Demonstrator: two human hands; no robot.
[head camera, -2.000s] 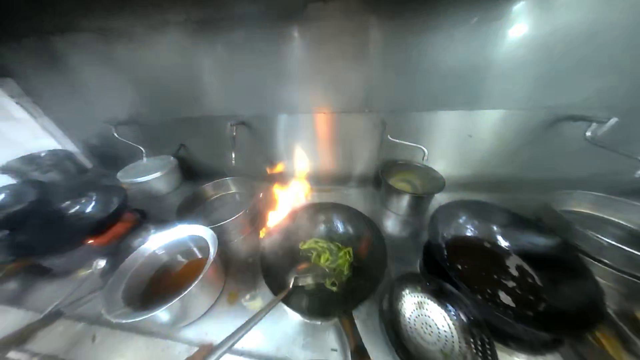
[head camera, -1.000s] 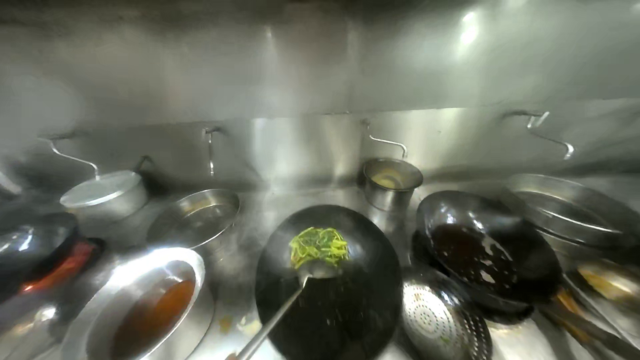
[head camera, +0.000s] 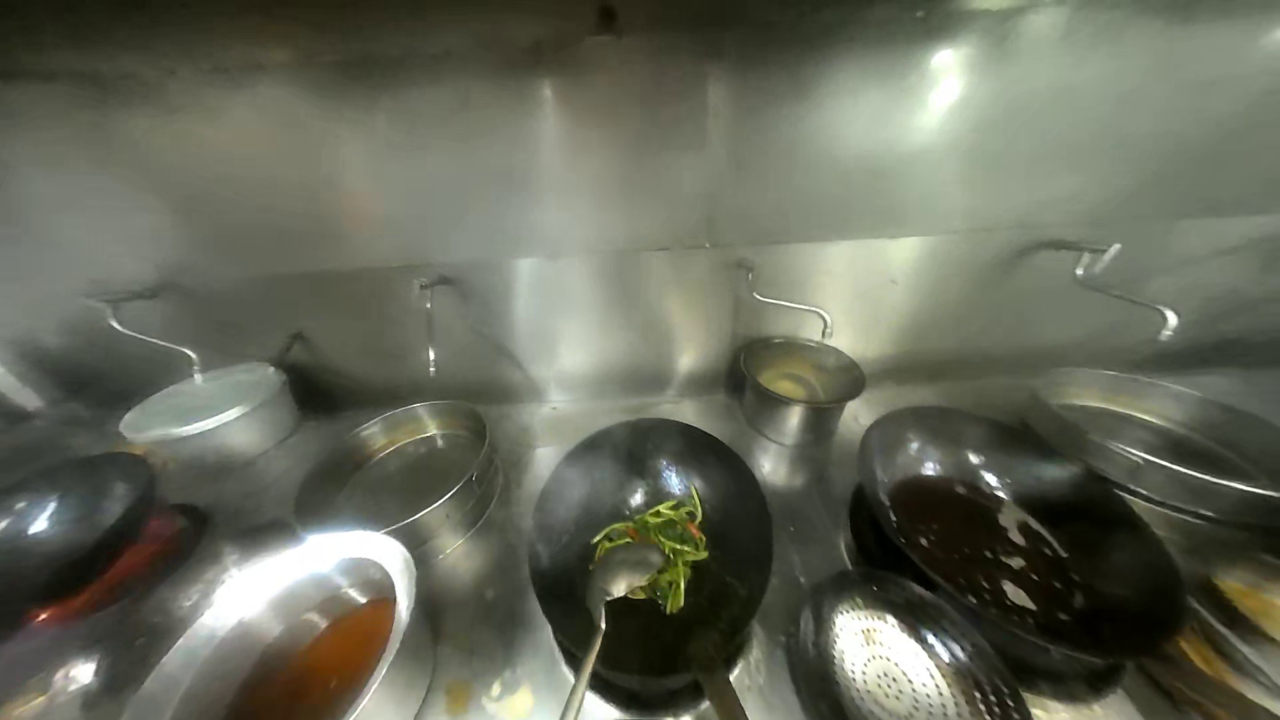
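Note:
Neither of my hands shows in the head view. A black wok (head camera: 575, 500) stands at the middle, its dark handle (head camera: 722, 692) running out at the bottom edge. Sliced green vegetables with bits of red (head camera: 685, 545) lie in the wok. The bowl of a metal ladle (head camera: 625, 570) rests against them, and its long handle leaves the picture at the bottom. Whatever holds the ladle and the wok handle is out of sight.
Around the wok stand a metal bowl of orange-brown liquid (head camera: 400, 590), a wide round pan (head camera: 485, 440), a lidded pot (head camera: 250, 430), a small pot (head camera: 795, 415), a perforated strainer (head camera: 880, 660) and a second wok with dark liquid (head camera: 940, 440). Swing spouts (head camera: 790, 303) hang from the steel wall.
The flame beside the wok two seconds ago no longer shows. The greens have shifted within the wok, and the ladle has moved with them. The view has shifted somewhat.

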